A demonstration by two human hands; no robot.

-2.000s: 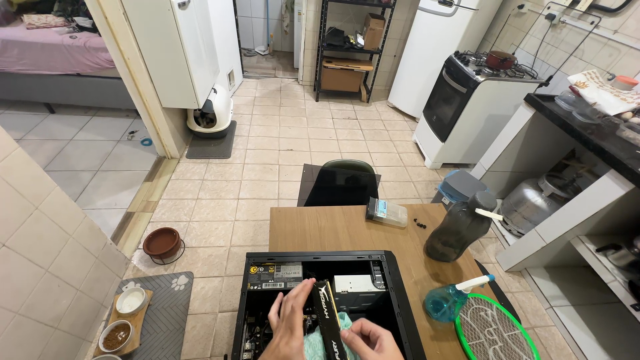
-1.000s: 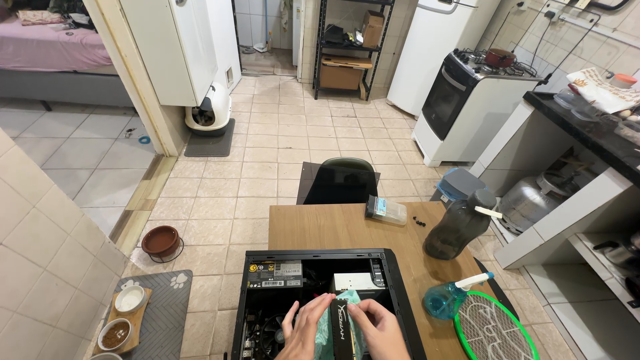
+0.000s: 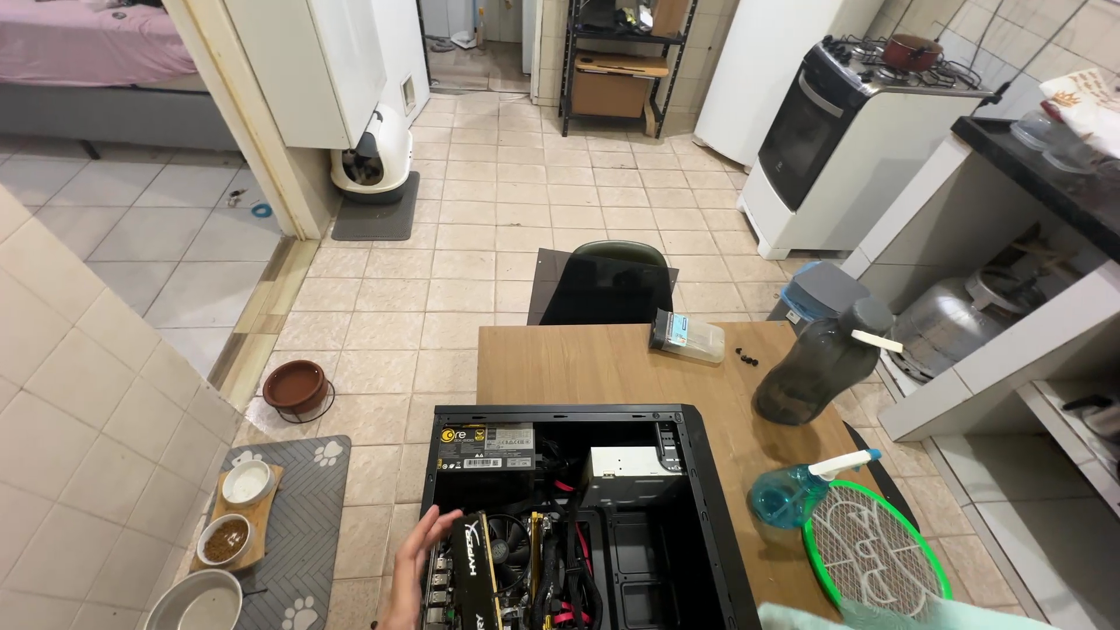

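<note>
An open black computer case (image 3: 713, 516) lies on the wooden table, showing a power supply (image 3: 486, 446), a metal drive bay box (image 3: 634, 472), a round cooling fan (image 3: 507, 551) and cables. At the case's left side is my left hand (image 3: 416, 556), fingers extended beside a black HyperX memory module (image 3: 475, 569); whether a finger or the thumb touches the module cannot be told. My right hand is out of view. A pale green cloth (image 3: 814, 615) shows at the bottom right edge.
On the table are a plastic container (image 3: 691, 337), small black screws (image 3: 746, 356), a dark bottle (image 3: 814, 363), a blue spray bottle (image 3: 787, 497) and a green-rimmed electric racket (image 3: 875, 551). A black chair (image 3: 612, 284) stands behind it. Pet bowls (image 3: 226, 538) sit at left.
The memory module, between both hands over the case before, is now lower and further left beside my left hand. My right hand has left the view, and the cloth has moved to the bottom right.
</note>
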